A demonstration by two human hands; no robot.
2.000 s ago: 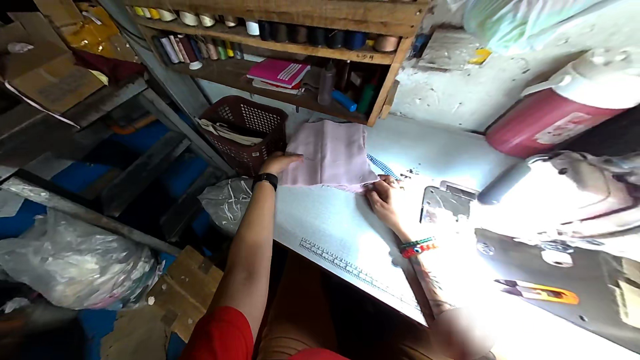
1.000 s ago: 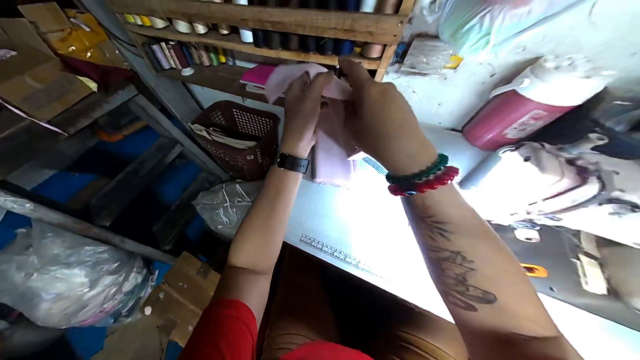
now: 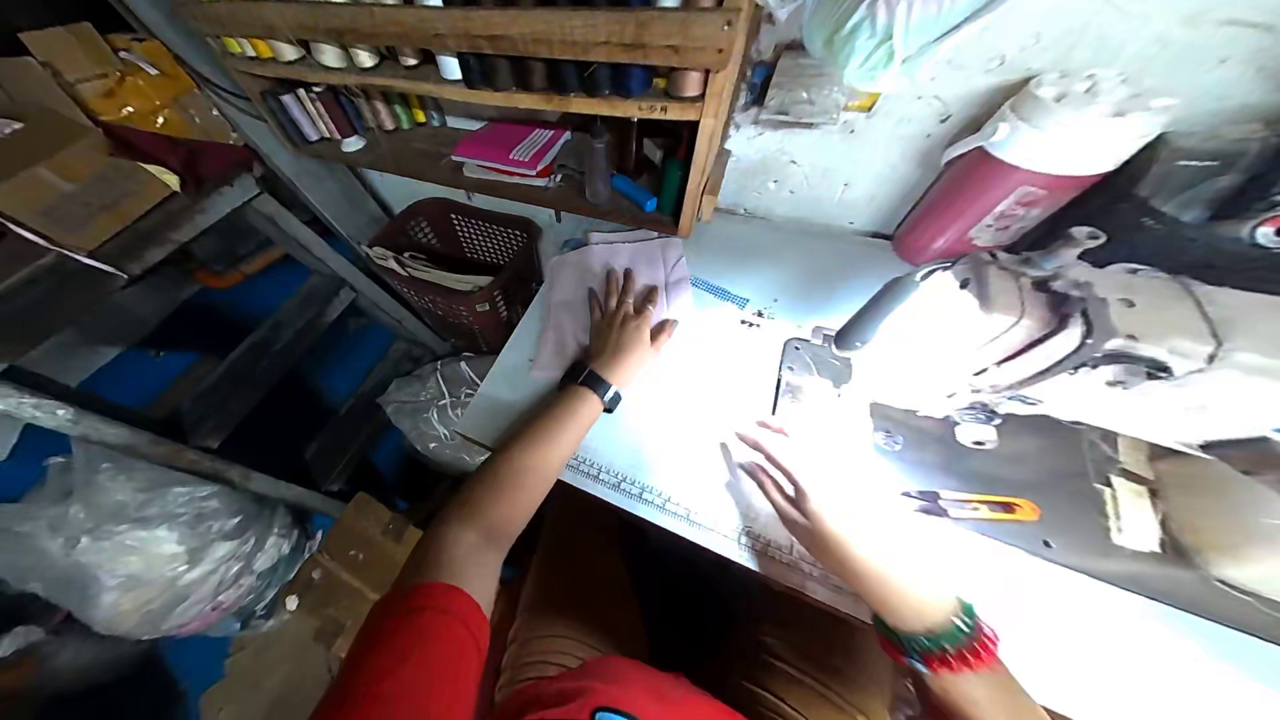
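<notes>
A pinkish cloth [image 3: 570, 290] lies at the table's far left corner, and my left hand [image 3: 625, 325] rests on it, palm down with the fingers apart. My right hand [image 3: 785, 480] is over the brightly lit tabletop, fingers apart and holding nothing, in front of the metal plate [image 3: 808, 372] of a sewing machine [image 3: 1080, 330]. A small blue checked strip [image 3: 720, 292] lies just right of the cloth. Thread snips with an orange handle [image 3: 985, 507] lie right of my right hand. Glare hides part of the machine and table.
A brown plastic basket [image 3: 480, 225] stands left of the table. Behind it is a wooden shelf [image 3: 600, 103] with thread spools and a pink booklet [image 3: 510, 147]. A red jug [image 3: 1000, 190] stands behind the machine. A ruler scale [image 3: 640, 490] runs along the front edge.
A second ago both hands held the cloth up near the shelf. Now it lies on the table under my left hand, and my right hand has let go and moved right, towards the machine.
</notes>
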